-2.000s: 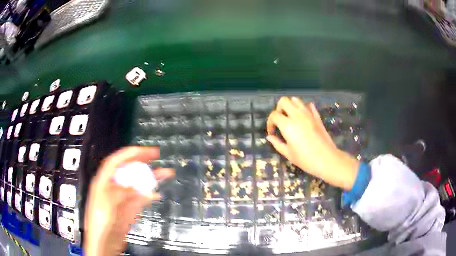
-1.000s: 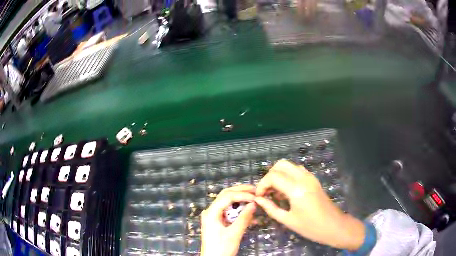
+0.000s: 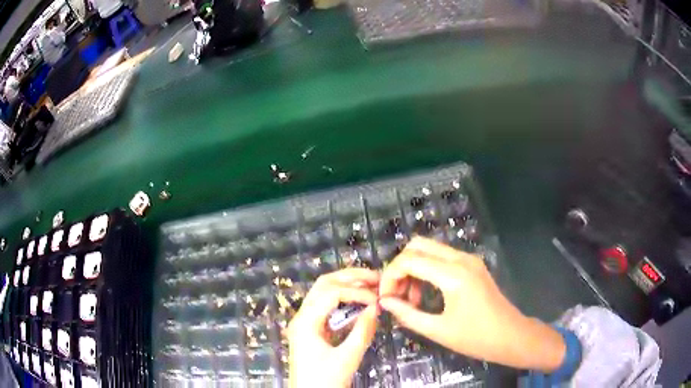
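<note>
My left hand [image 3: 326, 326] holds a white housing [image 3: 345, 317] between thumb and fingers, above the clear blister tray [image 3: 220, 220]. My right hand [image 3: 454, 303] has thumb and forefinger pinched together at the housing's right side, touching my left fingertips. Whatever lies between the right fingertips is too small and hidden to make out. Gold-yellow small parts [image 3: 284, 294] lie in the middle pockets, and black small parts [image 3: 420, 198] in the right pockets. A blue band is round my right wrist.
Black stacked trays [image 3: 114, 303] with white housings stand at left. A loose white housing [image 3: 139, 202] and tiny bits lie beyond on the green mat. At right are a red button [image 3: 614, 260], a digital display [image 3: 647, 273] and a thin silver rod [image 3: 577, 267]. People are far left.
My right hand has come from the tray's right pockets to my left hand, which moved right with the housing. Since a second ago both stay together; the housing appears more tilted. The camera view has shifted.
</note>
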